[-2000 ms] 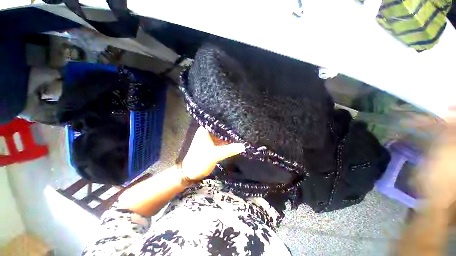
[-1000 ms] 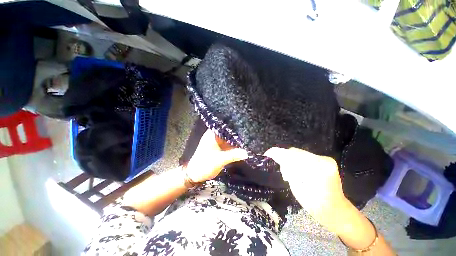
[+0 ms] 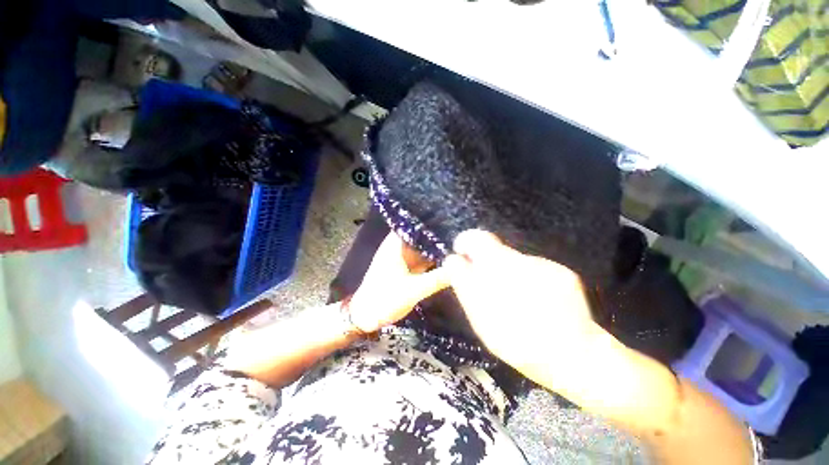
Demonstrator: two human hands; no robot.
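Observation:
The dark nubby jacket (image 3: 545,200) lies over my lap, partly under the table edge. Its speckled braided trim (image 3: 400,213) curves along the edge. My left hand (image 3: 386,289) pinches the trim edge from below, thumb on top. My right hand (image 3: 527,304) is at the same spot, fingertips closed together against the trim beside my left thumb. Whether it holds a needle or thread is too small and overexposed to see. My right hand and forearm hide part of the jacket and lower trim.
A white table (image 3: 509,54) crosses the top, with a slim blue tool (image 3: 606,27) and striped yellow-black cloth (image 3: 791,64). A blue basket (image 3: 273,245) of black garments stands left. A red stool (image 3: 41,213) is far left, a purple stool (image 3: 741,363) right. Another person's leg shows upper left.
My right hand came in from the far right to the trim beside my left hand, then moved slightly left and up along it. My left hand keeps its pinch. The view has shifted slightly.

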